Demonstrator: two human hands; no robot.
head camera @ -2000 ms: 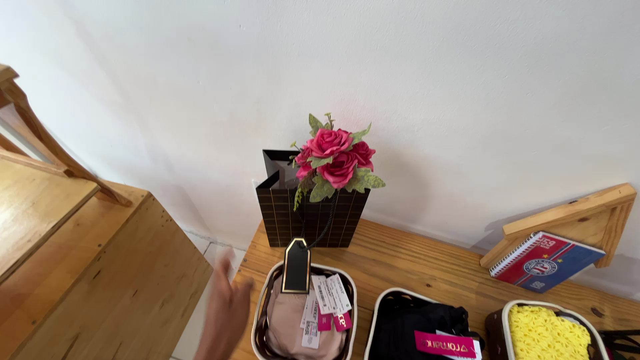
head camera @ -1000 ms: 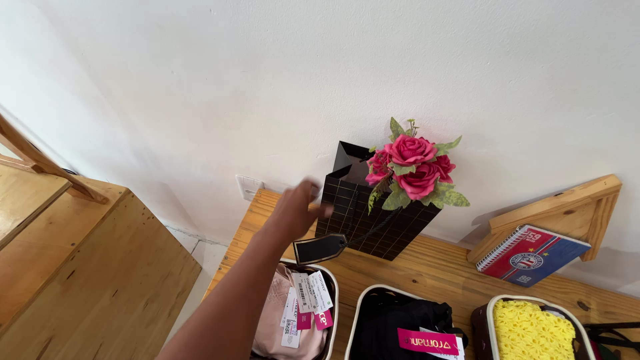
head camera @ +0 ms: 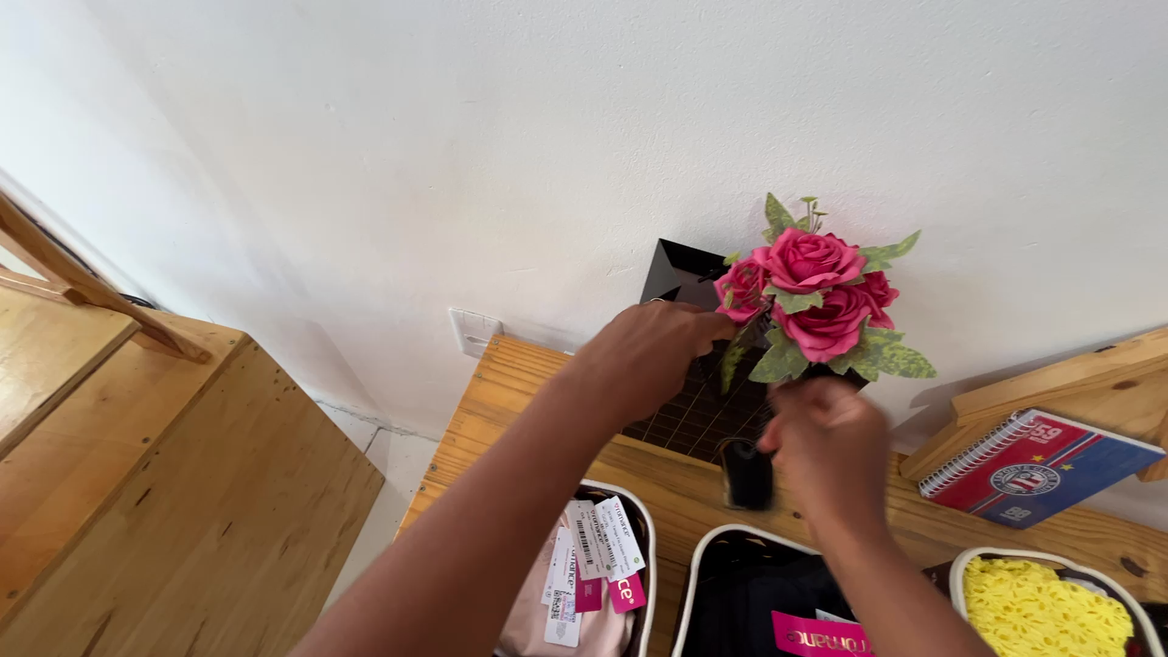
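Note:
A black paper gift bag with a thin gold grid [head camera: 703, 406] stands against the wall on a wooden shelf. Pink artificial roses with green leaves [head camera: 817, 292] rise at its right side. My left hand [head camera: 652, 351] is at the bag's upper left edge, fingers curled beside the leftmost rose; its grip is hidden. Below the roses, my right hand [head camera: 826, 424] is blurred, with bent fingers near the bag's front; whether it holds anything is unclear. A black tag [head camera: 747, 474] hangs just left of my right hand.
Along the shelf [head camera: 511, 374] are baskets with beige clothing [head camera: 529, 625], black clothing [head camera: 744, 602] and a yellow openwork item [head camera: 1045, 607]. A spiral notebook [head camera: 1036, 470] leans on a wooden stand [head camera: 1077, 379] at right. Wooden steps [head camera: 210, 474] stand left; a wall plate [head camera: 474, 331] is behind.
My left hand has moved from beside the bag to its upper edge. My right hand has come into view below the roses. The black tag now hangs away from the beige clothing's basket.

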